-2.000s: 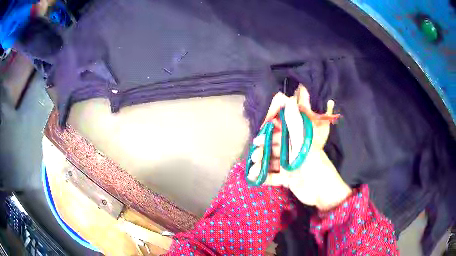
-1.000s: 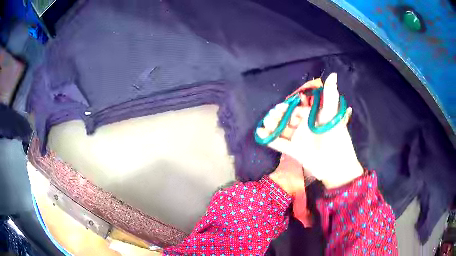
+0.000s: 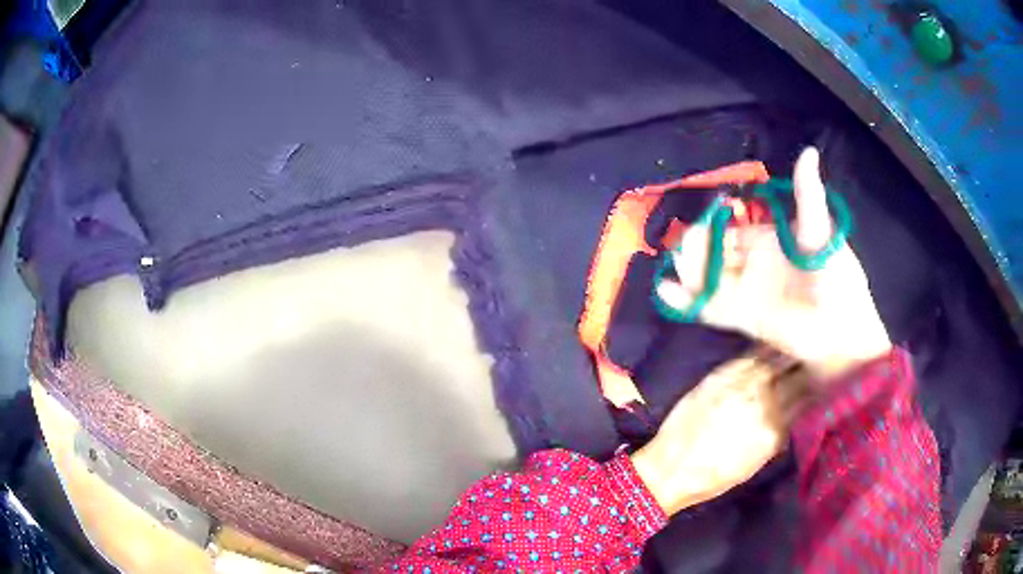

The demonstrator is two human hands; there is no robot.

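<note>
Dark purple fabric layers (image 3: 337, 123) cover most of the bed, with a stacked edge around a bare stretch of grey-beige underlay sheet (image 3: 325, 336). My right hand (image 3: 791, 275) is at the right over the fabric, its thumb and fingers in the teal loops of the scissors (image 3: 709, 267). The scissor blades cannot be made out. An orange-red cloth strip (image 3: 611, 269) hangs from the scissors in a bend to the left. My left hand (image 3: 718, 432) reaches in below and partly behind my right wrist; its fingers are hidden and blurred, so its hold cannot be told.
A blue press beam (image 3: 875, 79) with a green button (image 3: 932, 38) curves along the upper right. A reddish-brown board edge (image 3: 202, 460) runs along the lower left, beside a pale wooden bed edge (image 3: 67, 426) with a metal plate (image 3: 146, 488).
My right hand and the scissors have moved right, and the orange-red strip now swings out to the left. My left hand has moved right, under the right wrist. The view has shifted slightly.
</note>
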